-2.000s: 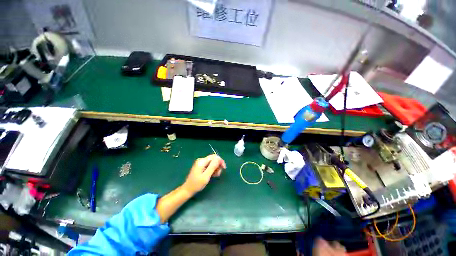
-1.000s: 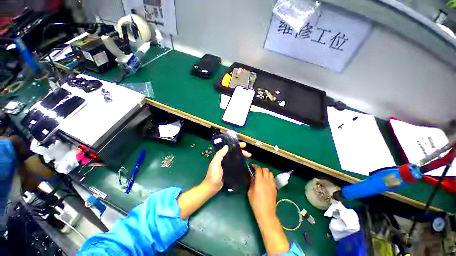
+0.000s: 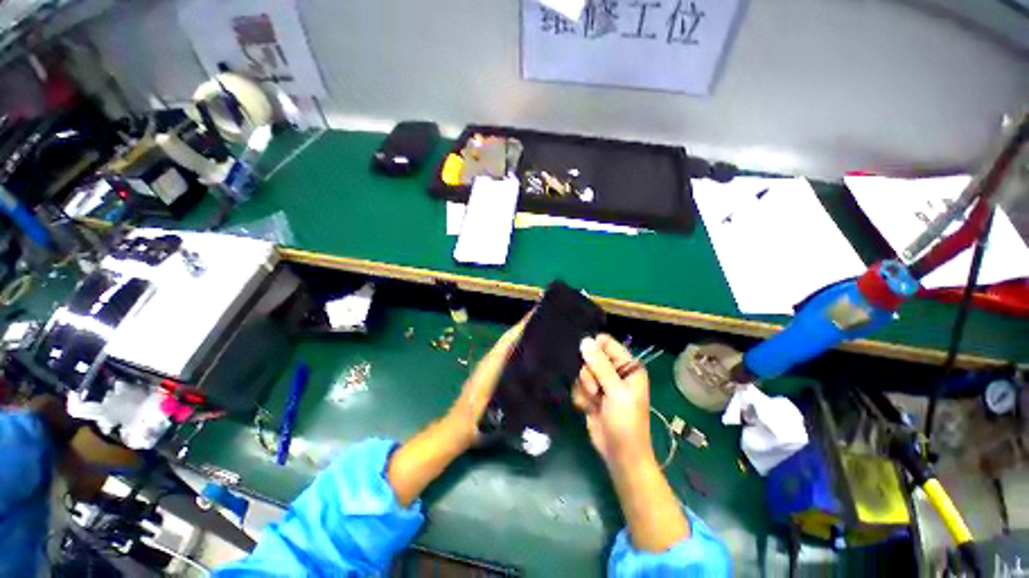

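My left hand [image 3: 487,378] holds a black smartphone [image 3: 547,359] by its left side, tilted above the green mat. A small white patch shows at the phone's lower end. My right hand [image 3: 613,390] is at the phone's right side, fingers bent together over its surface. Thin metal tweezers [image 3: 645,358] stick out to the right from the right hand's fingers. What the fingertips touch on the phone is too blurred to tell.
A blue pen [image 3: 292,413] and tiny parts [image 3: 357,378] lie left. A round pot [image 3: 709,375], white tissue [image 3: 767,429] and hanging blue screwdriver [image 3: 829,321] are right. A black tray [image 3: 621,178] and white phone [image 3: 487,220] are on the shelf. Another person's blue sleeve [image 3: 23,485] shows far left.
Two seconds ago no phone was in hand. Since one second ago, the phone has tilted to lean right, the right hand has moved up beside it, and the view has shifted.
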